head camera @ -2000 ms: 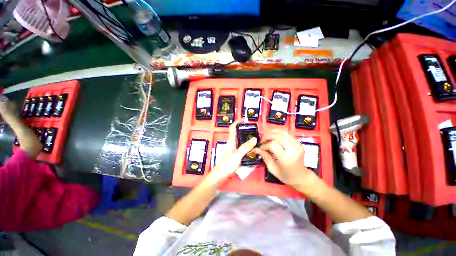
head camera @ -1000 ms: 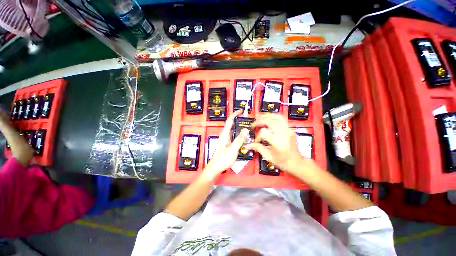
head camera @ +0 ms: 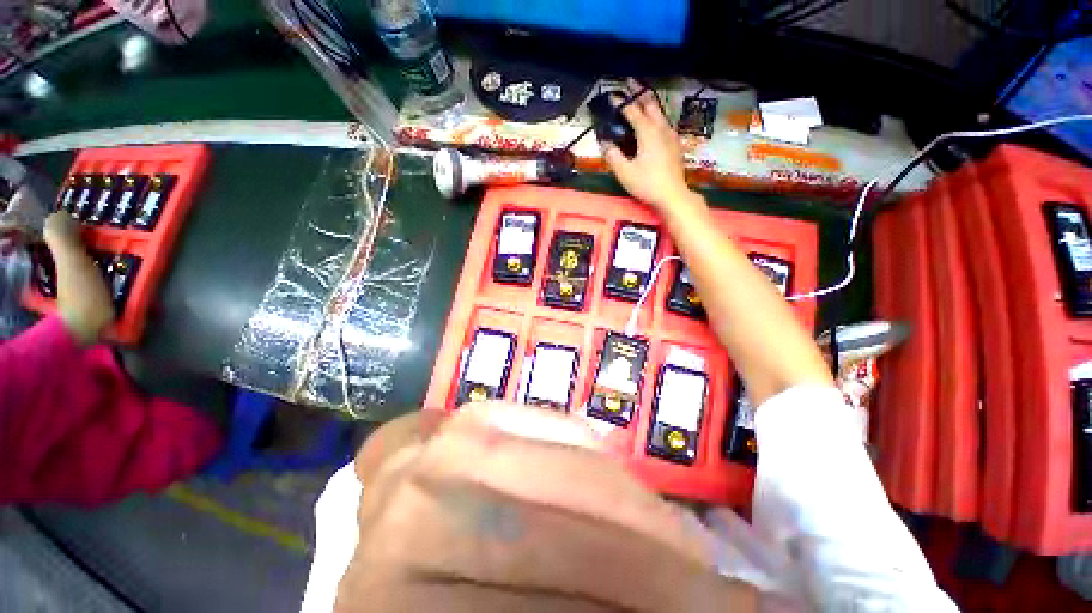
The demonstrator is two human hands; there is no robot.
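Observation:
My right hand [head camera: 647, 150] lies over the black computer mouse [head camera: 612, 123] beyond the tray, my arm crossing the tray's right part. A large blurred skin shape at the bottom, very close to the camera, seems to be my left hand [head camera: 515, 515]; its fingers cannot be made out. The red-orange device tray [head camera: 469, 314] holds black handheld devices in two rows. The white cable [head camera: 650, 291] runs to the top end of a mostly black device [head camera: 618, 377], which lies in the near row's middle pocket. My right arm partly hides devices at the right.
A wrapped cylindrical tool [head camera: 497, 170] lies beyond the tray, another [head camera: 865, 341] at its right. A tray stack [head camera: 946, 347] stands at far right. A bottle [head camera: 417, 54] and mouse pad [head camera: 527, 93] are at the back. A person's pink sleeve [head camera: 96, 407] and another tray [head camera: 180, 192] are left.
The cabled device, held in both hands before, now lies in the tray. My right hand has moved forward onto the mouse. The blurred skin shape has appeared low near the camera.

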